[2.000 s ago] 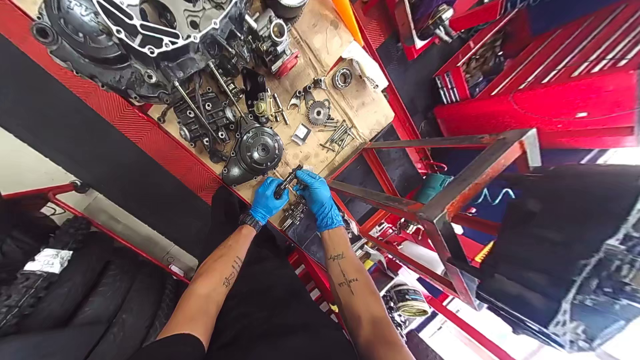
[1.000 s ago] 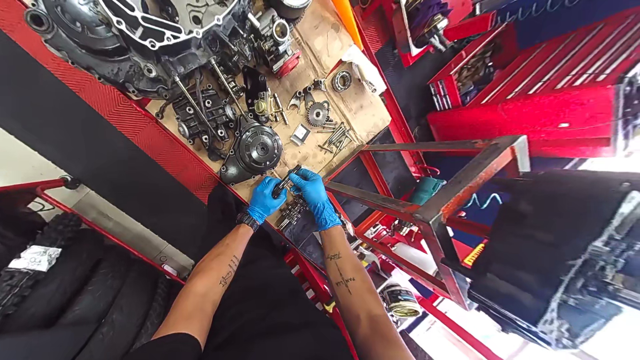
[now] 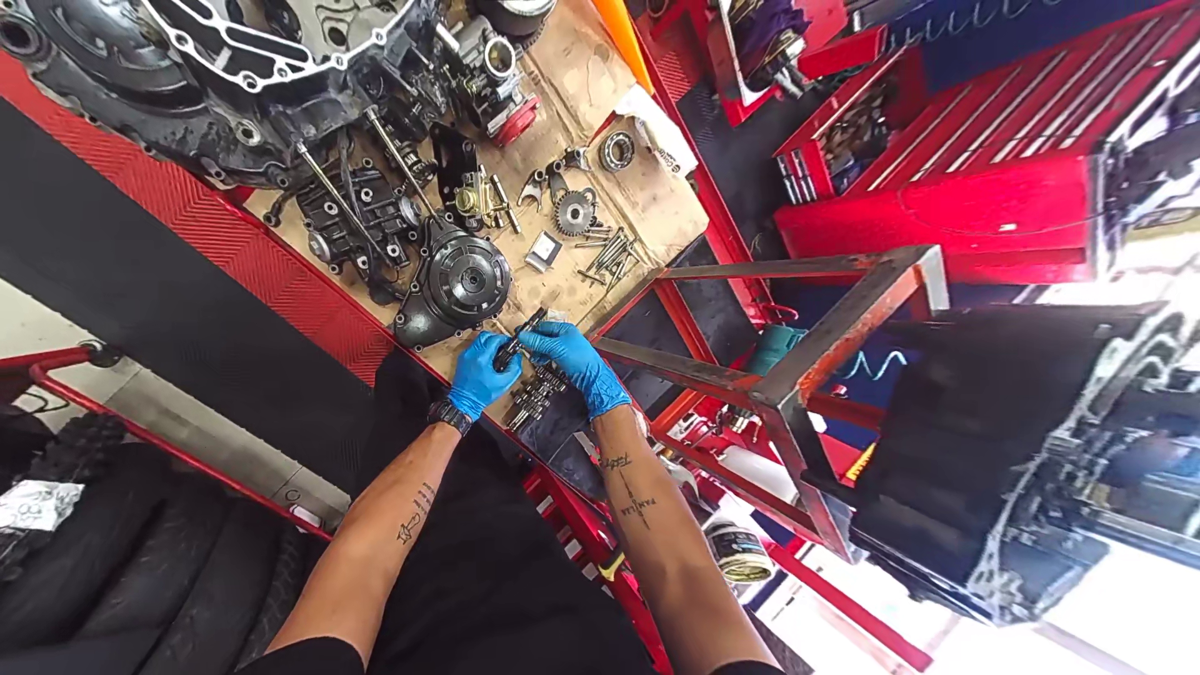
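My left hand (image 3: 484,375), in a blue glove, grips a dark metal shaft (image 3: 531,324) at its lower end. Gloved in blue too, my right hand (image 3: 565,354) has its fingers on the same shaft from the other side. Just below my hands lies a gear shaft with several gears (image 3: 537,397) near the bench edge. A round black engine cover (image 3: 466,278) is above my left hand. Farther up are a small metal block (image 3: 543,251), several bolts (image 3: 614,255), a toothed gear (image 3: 574,213) and a ring bearing (image 3: 617,150).
A large engine case (image 3: 234,84) fills the upper left of the cardboard-covered bench (image 3: 670,211), with a carburetor (image 3: 487,61) beside it. A rusty metal frame (image 3: 797,370) stands close on the right, before a red tool chest (image 3: 1012,178). Tires (image 3: 178,544) are at lower left.
Between the earlier frames and now, my hands stay together on the shaft, which has come to point up and to the right past my fingers.
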